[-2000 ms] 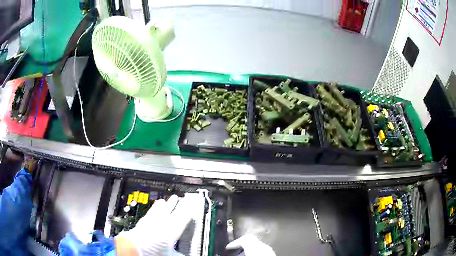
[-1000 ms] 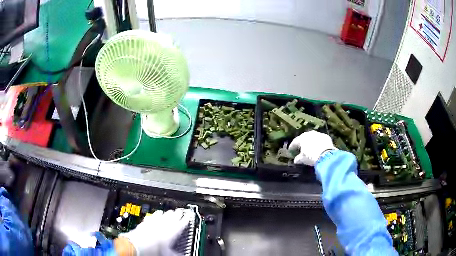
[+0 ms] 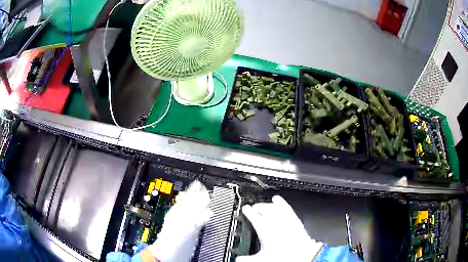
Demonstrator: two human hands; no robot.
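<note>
A green circuit board (image 3: 145, 217) with yellow and white parts lies in a black carrier in front of me. A ribbed grey metal block (image 3: 219, 222) runs along its right side, with a thin white strip (image 3: 236, 204) beside it. My gloved left hand (image 3: 186, 225) lies over the board's middle, at the block's left edge. My gloved right hand (image 3: 282, 227) is just right of the block, thumb side towards the board, fingers bent. The undersides of both hands are hidden, so I cannot tell what they hold.
Behind the metal rail (image 3: 169, 146) stand a bin of small olive clips (image 3: 256, 135), two bins of olive bars (image 3: 328, 152) (image 3: 392, 130) and another board (image 3: 427, 138). A green fan (image 3: 187, 43) is at their left. A silver tool (image 3: 350, 230) and another board (image 3: 422, 230) are at right. A blue sleeve (image 3: 18, 225) shows at left.
My right hand has come back from the middle bin to the board's right side. The front bar with pale tips is gone from that bin. The view has shifted; my left hand stays on the board.
</note>
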